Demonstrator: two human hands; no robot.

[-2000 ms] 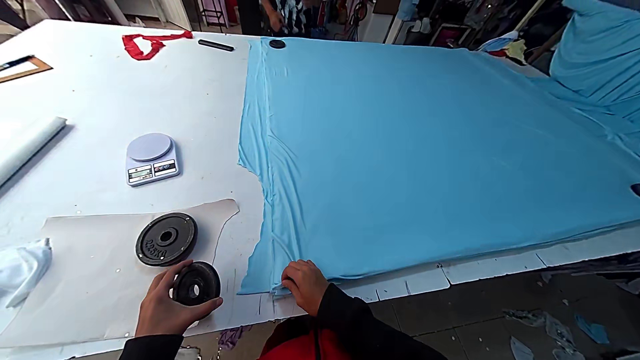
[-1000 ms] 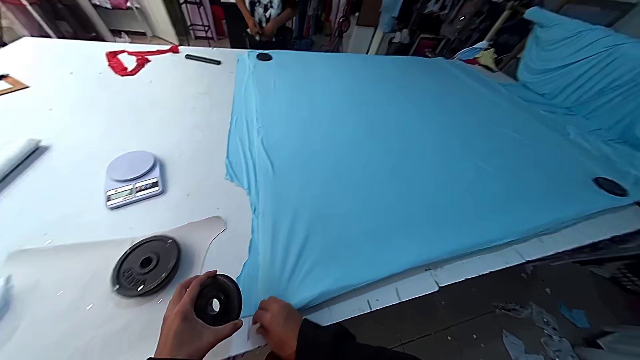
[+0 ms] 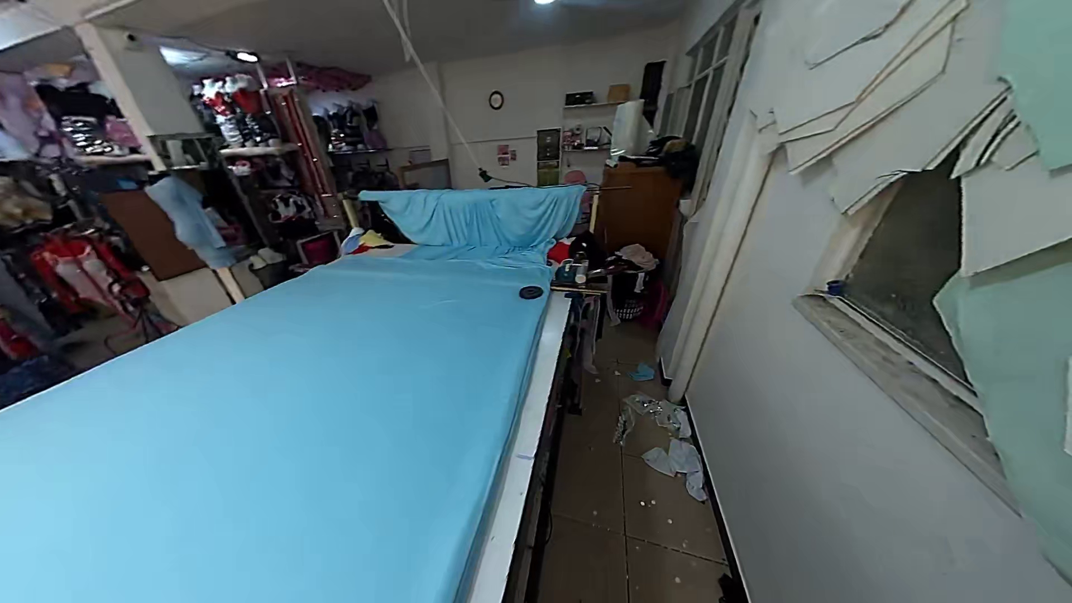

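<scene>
Light blue fabric (image 3: 285, 419) lies spread over the long white table (image 3: 523, 444), close along its right edge. A black weight plate (image 3: 530, 292) rests on the fabric near the far right corner. At the table's far end more of the blue fabric (image 3: 486, 219) hangs in folds over a raised support. Neither my left hand nor my right hand is in the view, so what they hold or touch is hidden.
A tiled floor (image 3: 590, 494) with plastic scraps (image 3: 682, 461) runs between the table and the white wall (image 3: 737, 402). Paper patterns (image 3: 879, 92) hang at the right beside a window. Clothes racks (image 3: 92, 276) stand at the left, a brown cabinet (image 3: 641, 209) at the back.
The view has swung far to the right and up, toward the table's far end. Both hands, the black plate in my left hand and the kitchen scale have left the view.
</scene>
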